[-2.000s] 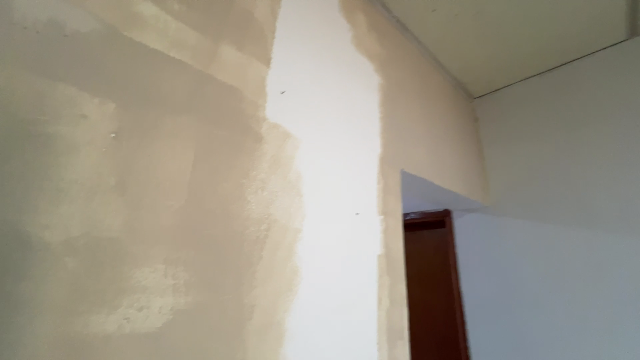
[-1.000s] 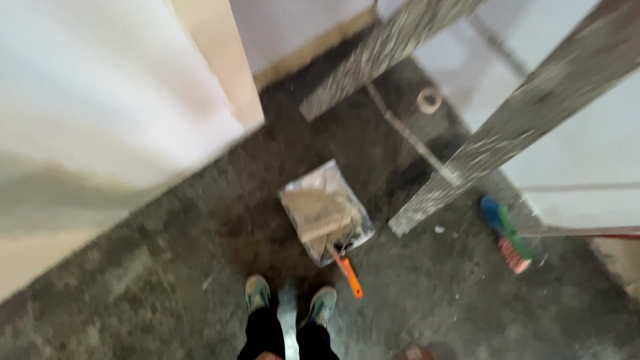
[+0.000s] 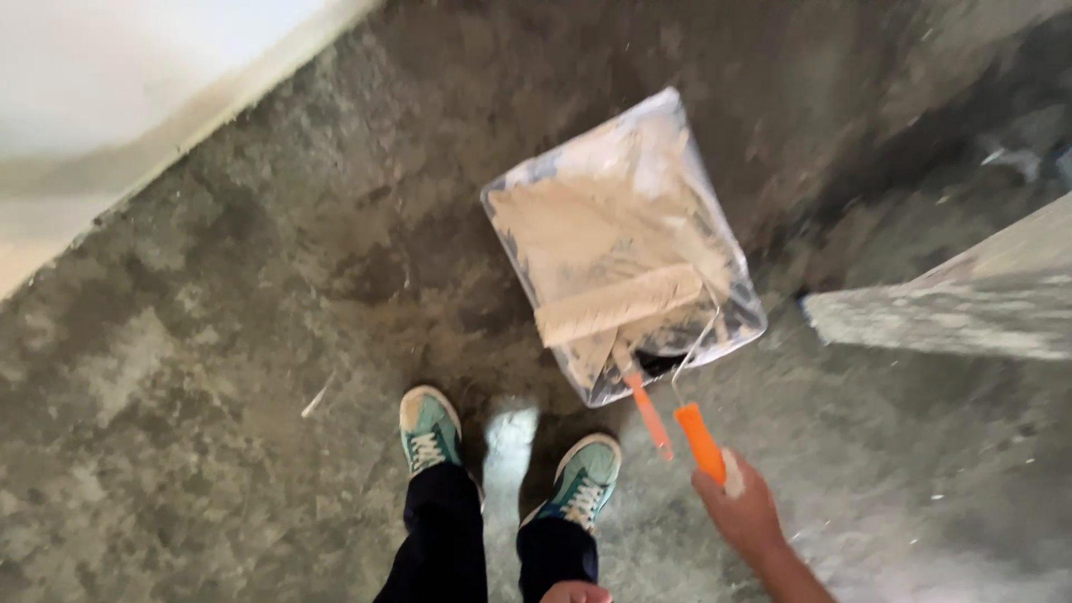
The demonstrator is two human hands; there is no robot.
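Note:
My right hand (image 3: 741, 502) is closed around the orange handle (image 3: 700, 442) of a paint roller. The beige-coated roller sleeve (image 3: 620, 303) rests in a plastic-lined paint tray (image 3: 499, 238) smeared with beige paint. Beside the roller handle lies a paintbrush with an orange handle (image 3: 648, 414), its bristle end in the tray. Only a small part of my left hand (image 3: 578, 593) shows at the bottom edge, in front of my trouser leg; whether it holds anything is hidden.
My green sneakers (image 3: 430, 425) stand on the stained concrete floor (image 3: 209, 377) below the tray. A paint-spattered wooden leg or board (image 3: 946, 322) comes in from the right. The base of a wall (image 3: 180, 138) runs across the upper left.
My right hand has come into view and taken hold of the roller's handle, which lay untouched one second ago. The view has swung from the wall down to the floor and come nearer the tray.

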